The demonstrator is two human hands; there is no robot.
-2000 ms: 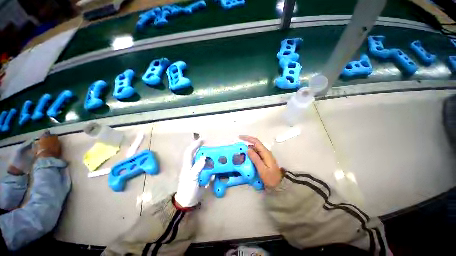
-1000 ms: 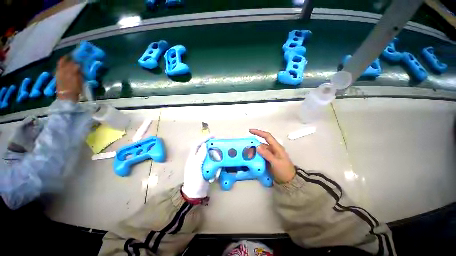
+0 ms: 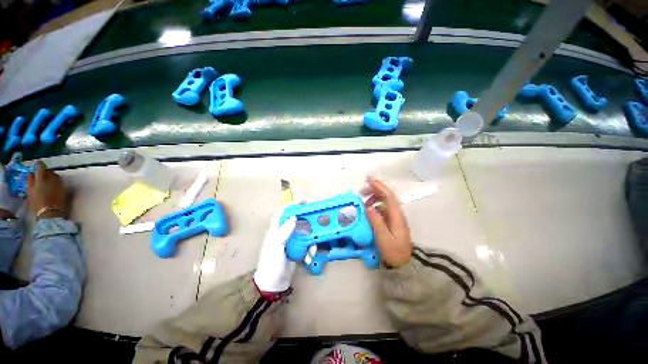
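Note:
A bright blue controller shell (image 3: 325, 219) is held above the bench with its open inner side towards me. A second blue shell (image 3: 345, 257) lies under it, partly hidden. My left hand (image 3: 275, 250), in a white glove, grips the upper shell's left handle. My bare right hand (image 3: 389, 226) is at the shell's right side with its fingers raised; whether it touches the shell is hard to tell. A yellow utility knife (image 3: 286, 190) stands out just beyond the left glove. No wiping cloth can be made out.
Another shell (image 3: 190, 227), a yellow cloth or paper (image 3: 140, 203) and a bottle (image 3: 141, 165) are at left. A bottle (image 3: 437, 153) and white stick (image 3: 419, 193) are at right. Shells lie on the green belt (image 3: 305, 92). A grey post (image 3: 529, 60) slants across. A neighbour's hand (image 3: 48, 190) is far left.
The upper shell has turned from its outer face to its open side. My right fingers have lifted from its edge. The neighbour's arm has come back from the belt with a shell. The belt shells have shifted.

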